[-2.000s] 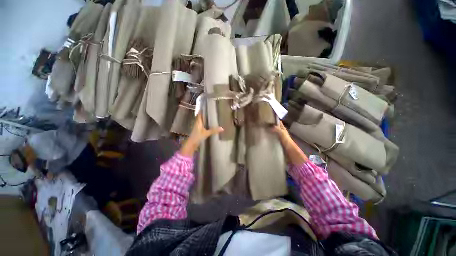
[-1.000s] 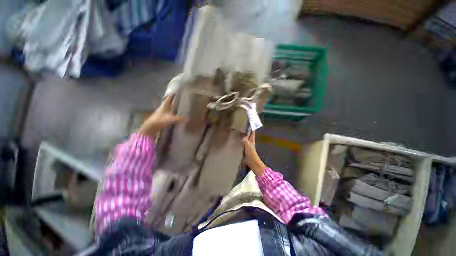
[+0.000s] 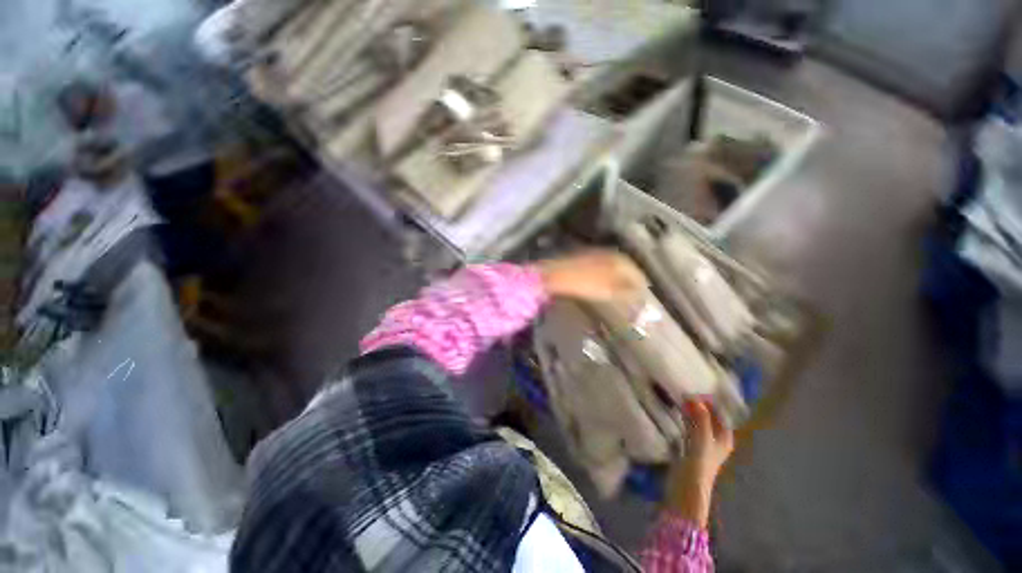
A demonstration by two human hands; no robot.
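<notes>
Beige tied cloth bundles (image 3: 588, 381) lie side by side in a stack in front of me, with white tickets and blue showing at the edges. My left hand (image 3: 600, 276) is over the far end of a bundle in this stack. My right hand (image 3: 706, 439) is at its near right end, fingers against the cloth. Both hands are blurred, and I cannot tell whether either grips it. More tied beige bundles (image 3: 460, 67) lie on a white table (image 3: 532, 202) beyond.
A white bin (image 3: 773, 168) with cloth inside stands behind the stack. A person (image 3: 107, 168) is at the upper left near pale cloth (image 3: 135, 381). Blue containers with cloth (image 3: 969, 381) are at the right edge. A yellow line (image 3: 790, 375) runs on the floor.
The view has swung from the green crate to the table and the stack. The bundles that were between my hands are no longer there. My hands are now at the stack beside the table.
</notes>
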